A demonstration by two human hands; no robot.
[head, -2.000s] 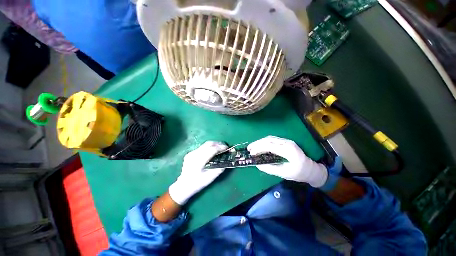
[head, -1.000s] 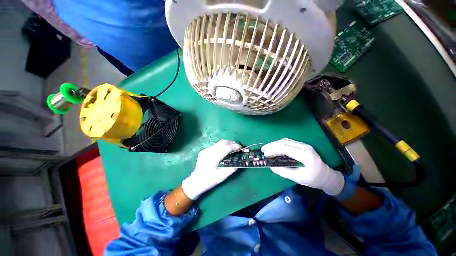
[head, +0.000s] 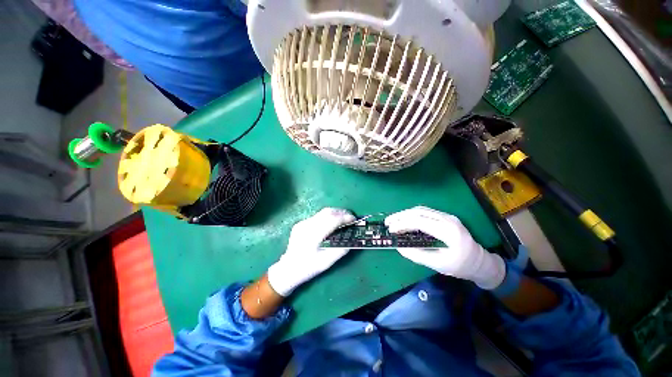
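A green circuit board (head: 379, 238) is held low over the green mat, tilted so it shows as a narrow strip with small parts. My left hand (head: 309, 247), in a white glove, grips its left end. My right hand (head: 446, 243), in a white glove with a light blue band at the cuff, grips its right end. The fingers cover both ends of the board. A fine pale line, thin wire or a probe (head: 361, 220), runs from my left fingers along the board's top edge.
An off-white bench fan (head: 361, 96) stands ahead. A yellow slotted drum (head: 163, 168), black small fan (head: 234, 185) and green-flanged solder spool (head: 90, 146) are left. Right are the soldering iron (head: 560, 193), its stand (head: 508, 187) and boards (head: 519, 75) on the conveyor. A person in blue is upper left.
The whole scene has shifted right in the picture since the oldest frame. The board is still held in both hands and now shows more level. Both hands have barely moved in the last second.
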